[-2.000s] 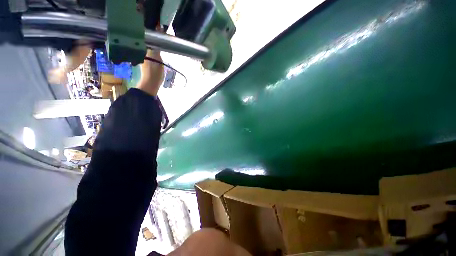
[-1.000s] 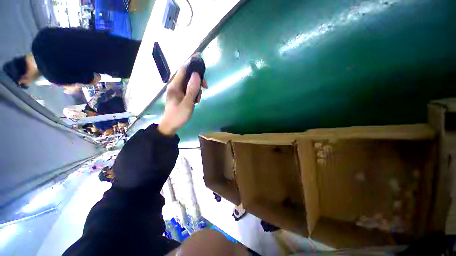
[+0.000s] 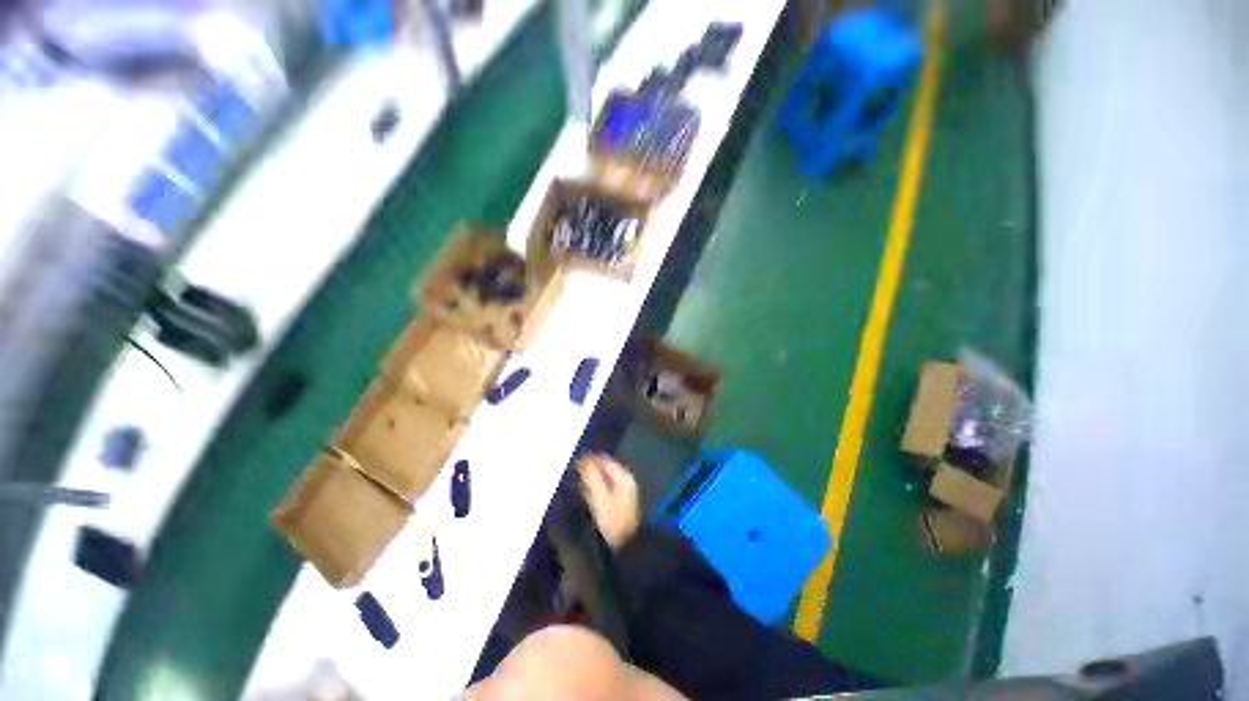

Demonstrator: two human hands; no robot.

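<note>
My right hand (image 3: pixel 611 496) is low in the centre, just off the near edge of the white bench (image 3: pixel 527 473). It is blurred, with fingers apart and nothing visible in it; its dark sleeve comes from the lower right. My left hand is not in view. Several black handheld devices lie apart on the bench, such as one near the edge (image 3: pixel 584 381), one in the middle (image 3: pixel 460 488) and one lower down (image 3: pixel 377 619). A blurred skin-coloured shape at the bottom edge cannot be told.
Cardboard boxes (image 3: pixel 343 518) line the bench beside the green strip (image 3: pixel 254 452); one further box (image 3: pixel 592 227) holds small parts. A blue stool (image 3: pixel 753 531) stands right of my hand. Another stool (image 3: pixel 852 85) and cartons (image 3: pixel 956 438) stand on the green floor by a yellow line.
The view has swung from the green strip to the bench and floor. The left hand, which held a black object over the strip, has left view. My right hand has come in.
</note>
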